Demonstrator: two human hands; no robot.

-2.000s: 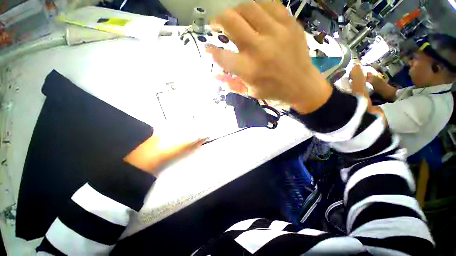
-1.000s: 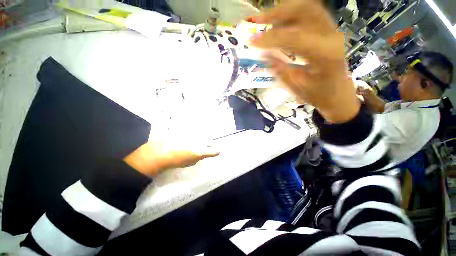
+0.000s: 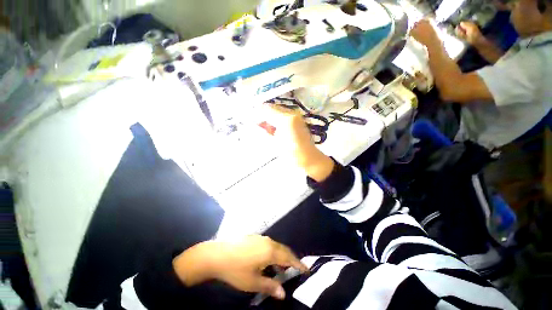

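Observation:
A dark fabric panel lies on the left of the white machine table, partly under my left forearm. The white sewing machine with a blue stripe stands beyond it; glare washes out its needle area. My right hand is low beside the machine's left end, with its fingers lost in glare, so its grip cannot be told. My left hand is over my lap near the table's front edge, thumb and fingers curved; whether something small is between them cannot be told. Black scissors lie right of my right hand.
Slim metal tools lie right of the scissors. A small red item shows by my right hand. A person in a white shirt works at the upper right. Dark garments are heaped right of my seat.
The view has shifted, showing more of the machine. My right hand has come down from in front of the machine to the table. My left hand has moved off the tabletop to over my lap.

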